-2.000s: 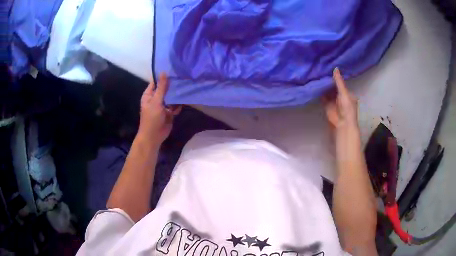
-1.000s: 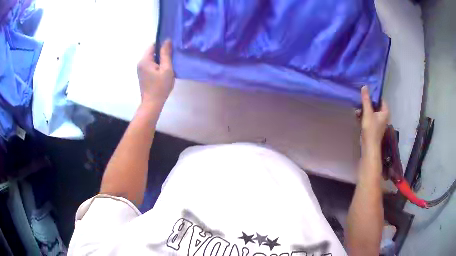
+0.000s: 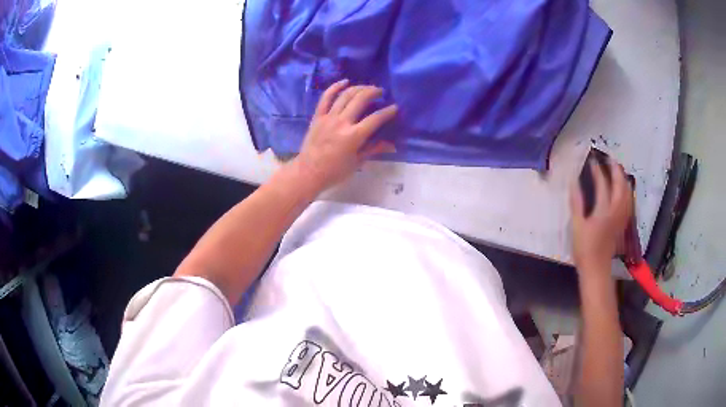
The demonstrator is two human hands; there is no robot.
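The blue-purple jacket [image 3: 478, 79] lies on the white pressing table [image 3: 478, 203], its hem band nearest me and dark trim down both side edges. My left hand [image 3: 342, 135] rests on the jacket near the hem, left of its middle, fingers spread, not gripping it. My right hand [image 3: 603, 211] is around the handle of the iron [image 3: 591, 181] at the table's right end. The iron's dark pointed front shows beside the fingers; the hand hides most of the handle. The iron is clear of the jacket.
A bright red sleeve [image 3: 653, 288] at the iron's rear runs into a grey line. Blue garments [image 3: 24, 103] hang at the far left beside white cloth [image 3: 80, 151]. Dark bars [image 3: 679, 215] stand by the table's right edge, near a pale wall [image 3: 704, 119].
Both hands have let go of the jacket's hem corners, and it now lies flatter. My left hand has moved right onto the fabric. My right hand has taken hold of the iron.
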